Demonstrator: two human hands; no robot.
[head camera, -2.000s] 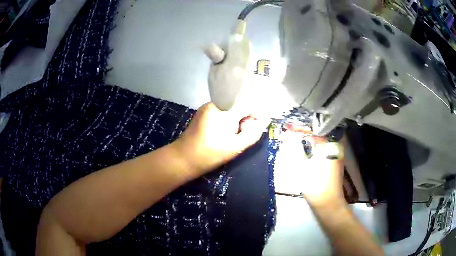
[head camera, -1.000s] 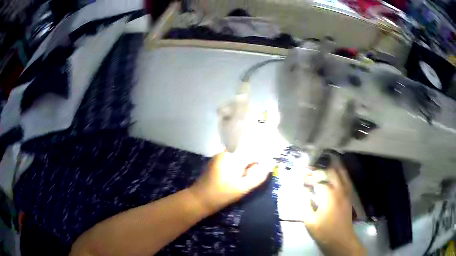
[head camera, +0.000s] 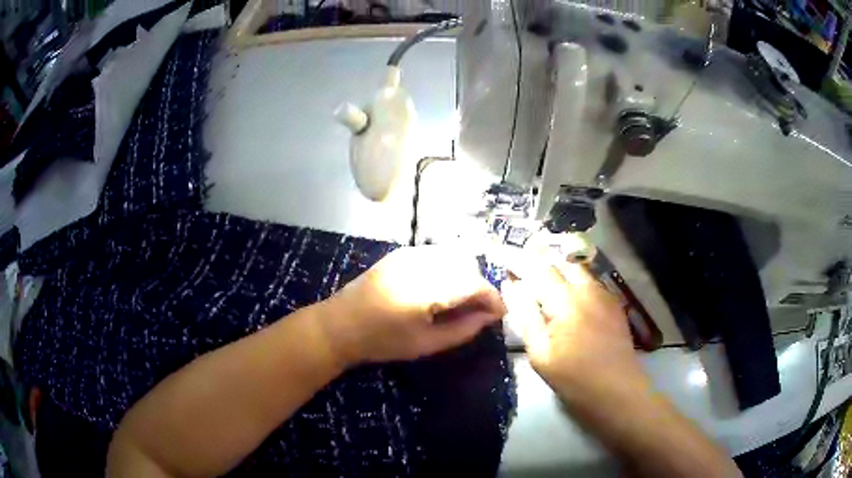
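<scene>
The navy tweed panel (head camera: 252, 271) with white flecks lies over the left and front of the table. A plain dark strip (head camera: 458, 401) runs along its right edge. My left hand (head camera: 420, 299) rests on the strip's upper end, fingers bent, thumb and fingertips close together near the edge. My right hand (head camera: 570, 308) is just right of the edge, in front of the presser foot (head camera: 512, 229), fingers bent and pointing at the needle area. Strong glare hides the fingertips and whatever lies under them.
The sewing machine head (head camera: 579, 112) stands at the upper right. The lamp (head camera: 378, 145) hangs left of it, above a bent wire guide (head camera: 418, 191). Spare dark strips (head camera: 719, 289) lie under the arm. Red-handled snips (head camera: 640, 322) lie right of my right hand.
The view has shifted and steadied. My right hand has moved left, out from beside the foot, closer to my left hand. The bent wire guide now shows clearly.
</scene>
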